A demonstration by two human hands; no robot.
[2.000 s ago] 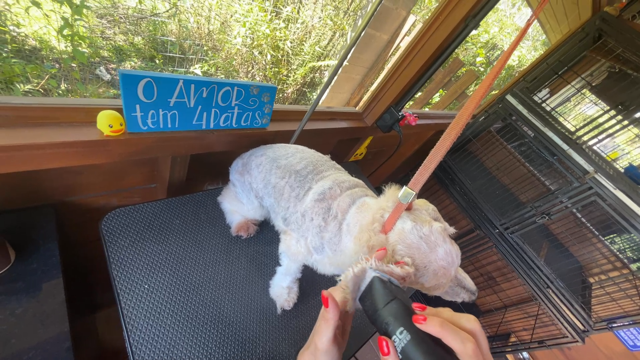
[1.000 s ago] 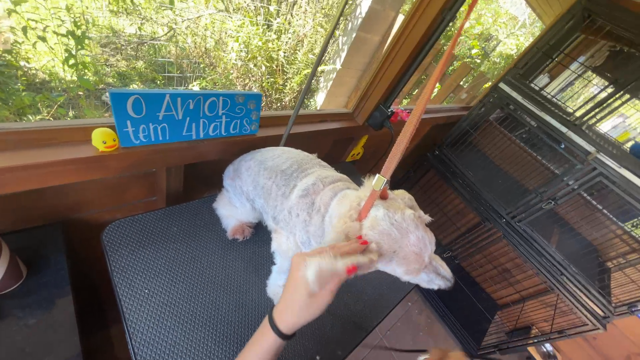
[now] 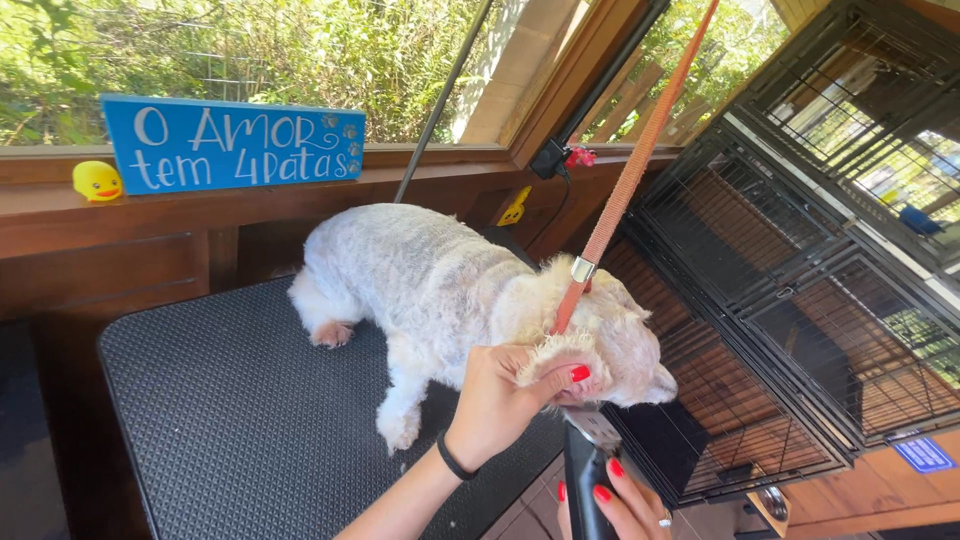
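Observation:
A white, close-clipped dog (image 3: 420, 270) stands on a black textured grooming table (image 3: 247, 420), its head toward the right. An orange grooming loop with a metal clasp (image 3: 582, 269) runs from its neck up out of view. My left hand (image 3: 506, 397), with a black band at the wrist, grips the dog's ear (image 3: 562, 360), folded back with its pink inner side showing. My right hand (image 3: 626, 499) holds a black hair clipper (image 3: 585, 480) upright, its metal blade at the lower edge of the ear. Part of that hand is cut off by the frame.
Black wire crates (image 3: 795, 300) are stacked at the right. Behind the table, a wooden sill (image 3: 45, 217) carries a blue lettered sign (image 3: 240, 146) and a yellow rubber duck (image 3: 97, 181). A thin metal grooming arm (image 3: 442, 97) rises behind the dog. A metal bowl (image 3: 772, 502) is at lower right.
One second ago my left hand was blurred beside the dog's head and the clipper was out of view. Now that hand holds the ear, and the clipper is at it in my right hand.

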